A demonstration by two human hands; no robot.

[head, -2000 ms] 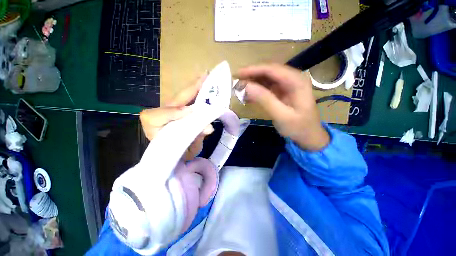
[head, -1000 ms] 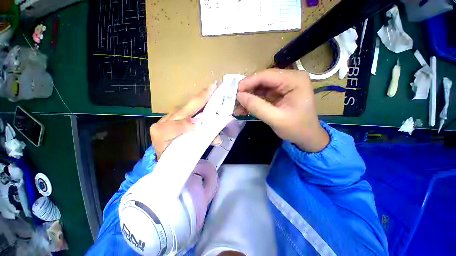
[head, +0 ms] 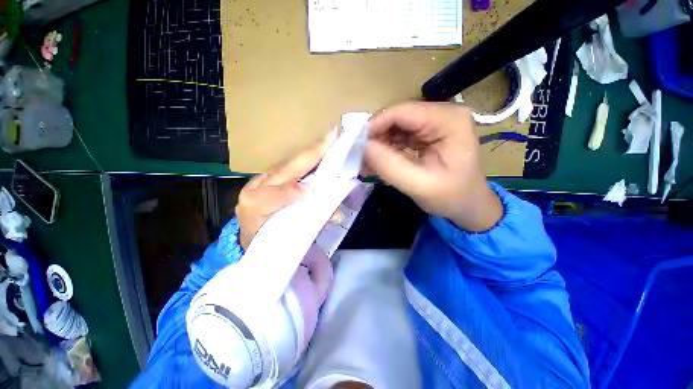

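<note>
White headphones with pink cushions (head: pixel 255 315) are held over my lap, a round white cup with dark lettering towards me. The white headband slants up to the right, its upper part above the cardboard's front edge. My left hand (head: pixel 280 190) grips the headband from the left side. My right hand (head: pixel 429 156) is at the headband's upper end, thumb and forefinger pinched at a white ear-shaped part (head: pixel 354 125). Whether a small item sits between the right fingertips is hidden by the fingers.
Brown cardboard (head: pixel 296 83) lies on a black mat. A printed sheet (head: pixel 384 26) is at the back. A black arm (head: pixel 517 49) crosses above a tape roll (head: pixel 498 114). White scraps (head: pixel 644 125) lie right, a phone (head: pixel 35 190) left.
The headband's upper end has tilted and the cup's lettering has turned into view. My right fingers have moved from beside the ear part to touch it. A white scrap seen earlier between them no longer shows.
</note>
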